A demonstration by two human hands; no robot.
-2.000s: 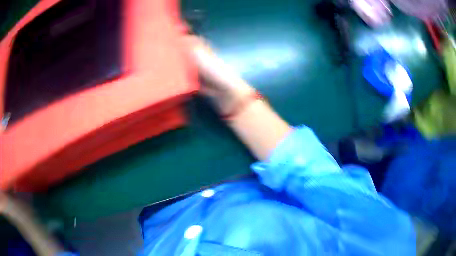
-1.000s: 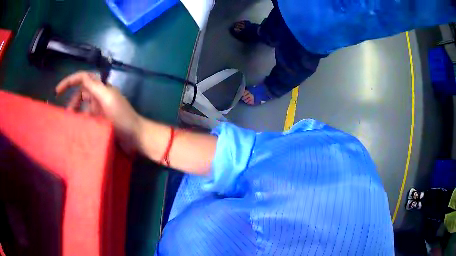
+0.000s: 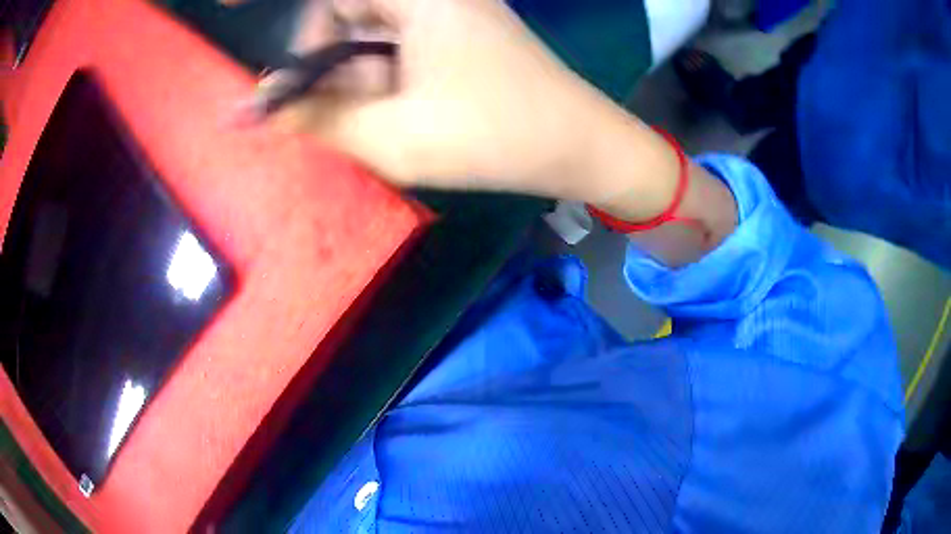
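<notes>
A tablet (image 3: 104,282) with a dark screen and two bright glare patches lies in a red foam tray (image 3: 282,250) at the left. A tiny white label shows at the tablet's lower corner. My right hand (image 3: 438,104) is over the tray's upper right part, with a red string at the wrist. Its blurred fingers are closed around a thin black cable (image 3: 334,63), whose end reaches over the foam near the tablet's edge. Whether it touches the tablet I cannot tell. My left hand is out of the picture.
The dark green bench (image 3: 448,245) shows along the tray's right side. A person in blue clothing (image 3: 876,115) is at the upper right, beside the grey floor (image 3: 886,276) with a yellow line. A white item (image 3: 676,21) is at the bench's far edge.
My right hand has moved from beside the scanner and tray corner to over the foam, now with a black cable in it. The view has shifted, showing more of the tablet; the scanner is out of view.
</notes>
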